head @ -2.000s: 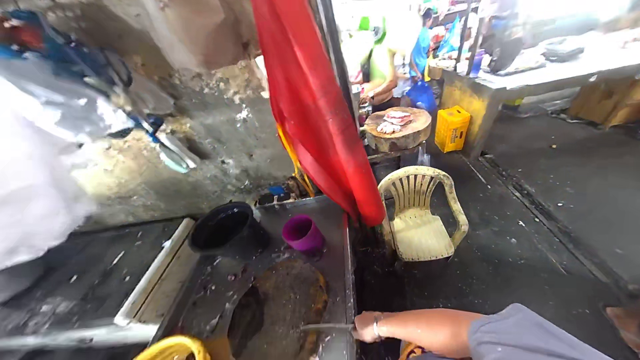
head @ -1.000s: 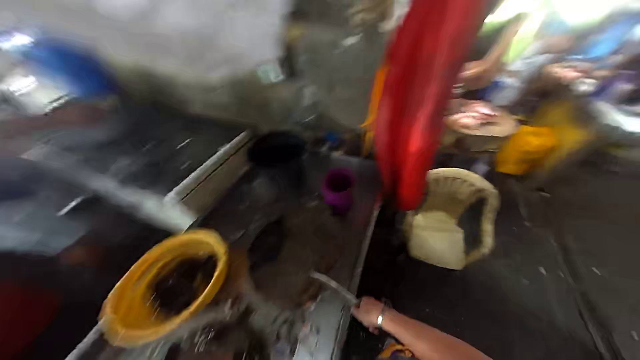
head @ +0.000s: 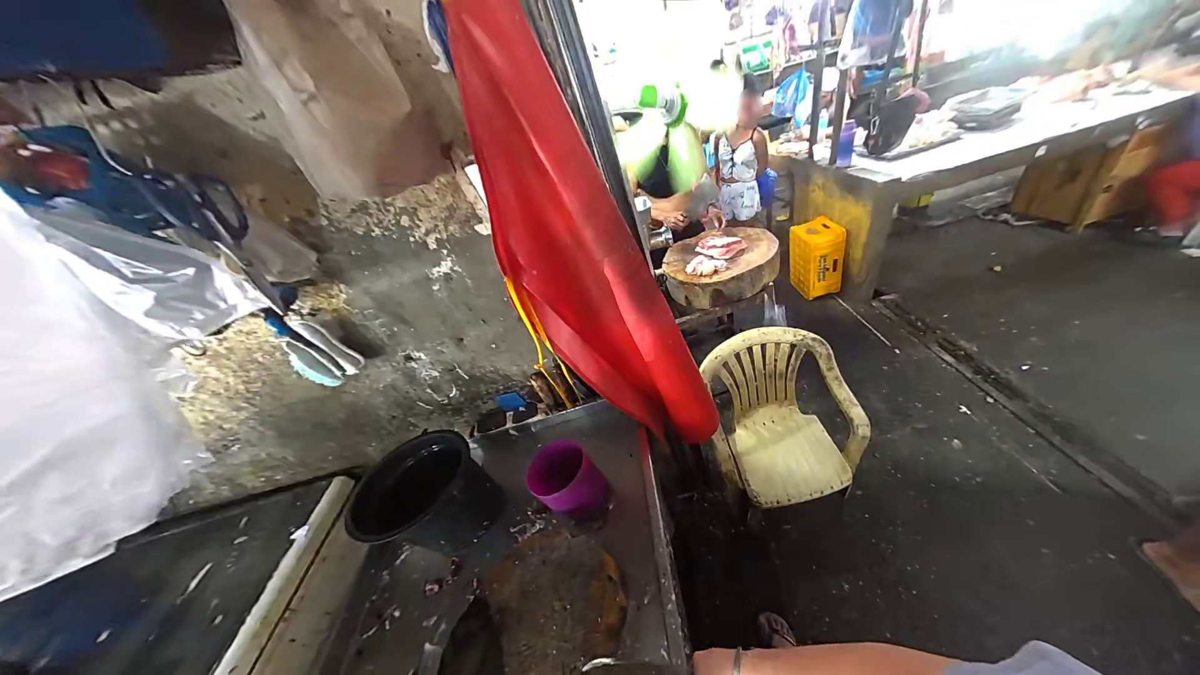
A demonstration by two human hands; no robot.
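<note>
Only the edge of my right hand point(head: 714, 662) shows at the bottom of the view, with a thin band at the wrist; its fingers are hidden below the frame. Left of it, a thin curved edge of something pale point(head: 614, 664) shows, too little to name. A worn round chopping board point(head: 558, 595) lies on the metal-topped table point(head: 630, 525), with a dark object point(head: 473, 642) at its left side. Behind the board stand a purple plastic container point(head: 569, 483) and a black bucket point(head: 422, 492). My left hand is out of view.
Red cloth point(head: 581, 234) hangs at the table's far right corner. A cream plastic chair point(head: 787, 450) stands to the right. Beyond are a wooden block point(head: 727, 281) with meat, a yellow crate point(head: 817, 258), people and a long counter point(head: 1012, 155). White plastic point(head: 75, 403) hangs at left.
My right hand, which held a knife over the table's edge one second ago, is now mostly below the frame. The yellow basin at lower left has left the view as the view swung.
</note>
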